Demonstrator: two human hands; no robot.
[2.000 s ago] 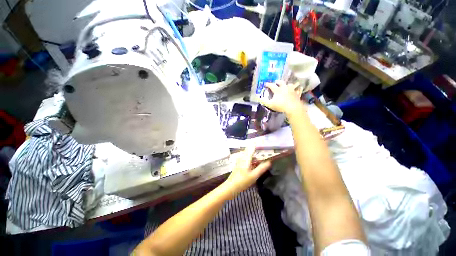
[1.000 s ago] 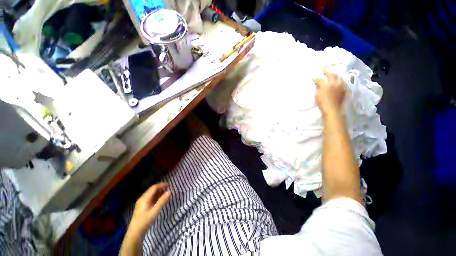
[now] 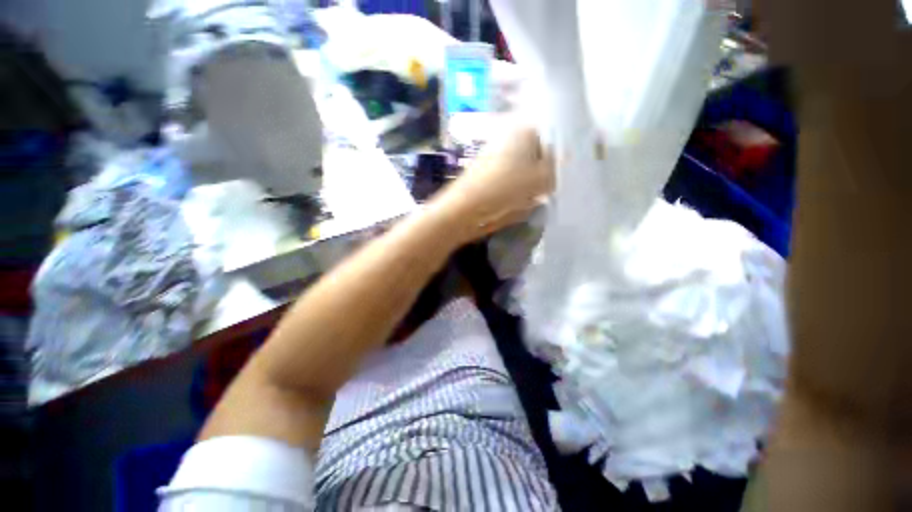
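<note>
A white cloth piece point(image 3: 640, 110) hangs blurred from the top edge down over a large heap of white pieces point(image 3: 680, 360) right of my lap. My left hand point(image 3: 515, 180) reaches across in front of the table and is closed at the left edge of the hanging cloth; its fingertips are partly hidden. My right forearm point(image 3: 850, 260) is raised, large and blurred at the right side; the right hand is beyond the picture's top edge.
The sewing machine point(image 3: 260, 115) stands on the pale table point(image 3: 370, 190). A striped cloth heap point(image 3: 125, 275) lies left of it. Behind are a phone point(image 3: 432, 172) and a lit blue display point(image 3: 468, 85). A blue crate point(image 3: 735, 195) is on the right.
The view has swung back left and up. My right arm has risen from the heap, and white cloth now hangs above it. My left hand has moved from my lap to this cloth.
</note>
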